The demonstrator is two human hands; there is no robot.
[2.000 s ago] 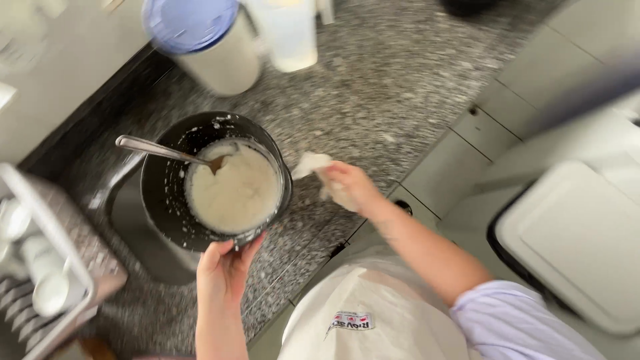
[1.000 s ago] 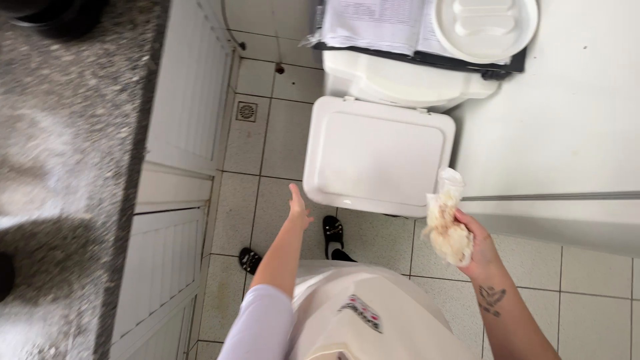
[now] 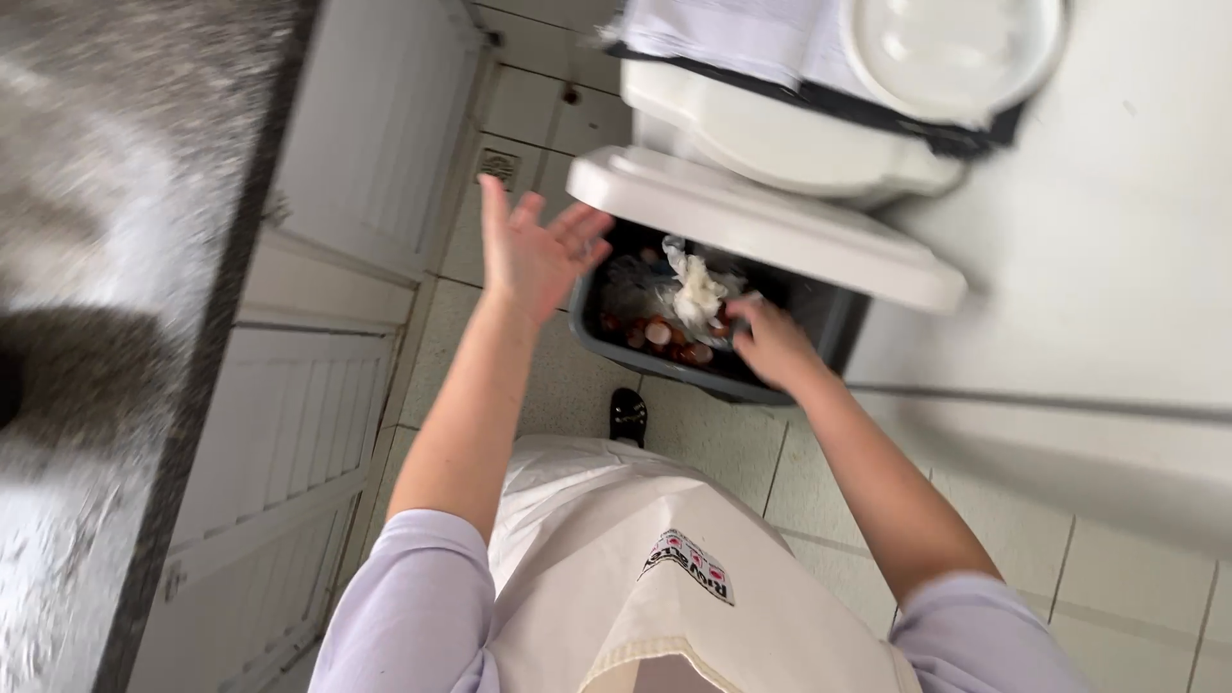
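Note:
My left hand (image 3: 544,250) is spread, palm up, beside the raised white lid (image 3: 770,226) of a grey waste bin (image 3: 626,356); whether its fingertips touch the lid I cannot tell. Inside the bin lies a crumpled whitish wad with clear plastic (image 3: 698,294), on top of eggshells (image 3: 659,334) and plastic film. My right hand (image 3: 770,346) reaches over the bin's near rim, just to the right of the wad. Its fingers are apart and appear to hold nothing, though they are blurred.
A granite counter (image 3: 231,192) runs along the left above white louvred cabinet doors (image 3: 279,423). Behind the bin, a white round lid or dish (image 3: 953,58) and papers (image 3: 722,34) rest on a black tray. A white surface stands at right. A shoe (image 3: 628,416) shows on the tiled floor.
The bin's lid has come up from closed. The whitish wad, in my right hand one second ago, now lies in the bin. Earlier my left hand held a dark pot; the view has swung away from it.

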